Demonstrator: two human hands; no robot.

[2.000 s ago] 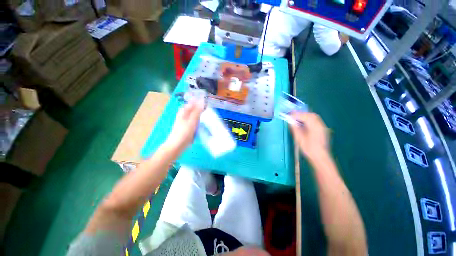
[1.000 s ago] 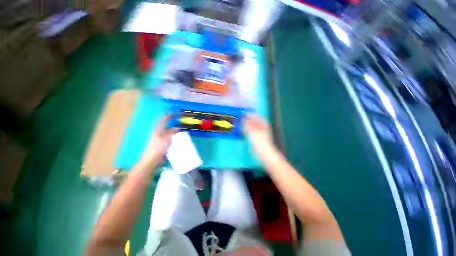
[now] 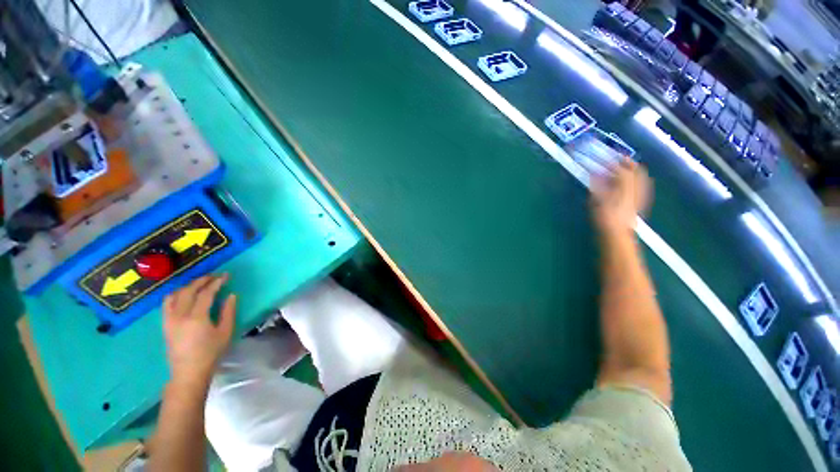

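My right hand (image 3: 622,195) is stretched over the conveyor, with its fingers on the near end of a blurred plastic housing (image 3: 597,150), just beside another housing (image 3: 571,122). My left hand (image 3: 196,323) is empty, fingers apart, over the turquoise bench at the front edge of the blue machine base (image 3: 235,221). A white-rimmed housing (image 3: 80,161) sits on the orange nest (image 3: 110,184) on the metal plate (image 3: 170,129). The red emergency stop button (image 3: 154,265) lies between the yellow arrows.
The green conveyor belt (image 3: 442,203) runs beside the turquoise bench (image 3: 304,230). More housings lie along it beyond the white line, some at far right (image 3: 759,309). Black lumps (image 3: 35,218) flank the nest. Dark parts (image 3: 728,115) stand in rows beyond the belt.
The view has turned right. My right hand has moved from the machine base to a housing at the conveyor. My left hand no longer holds the white plate.
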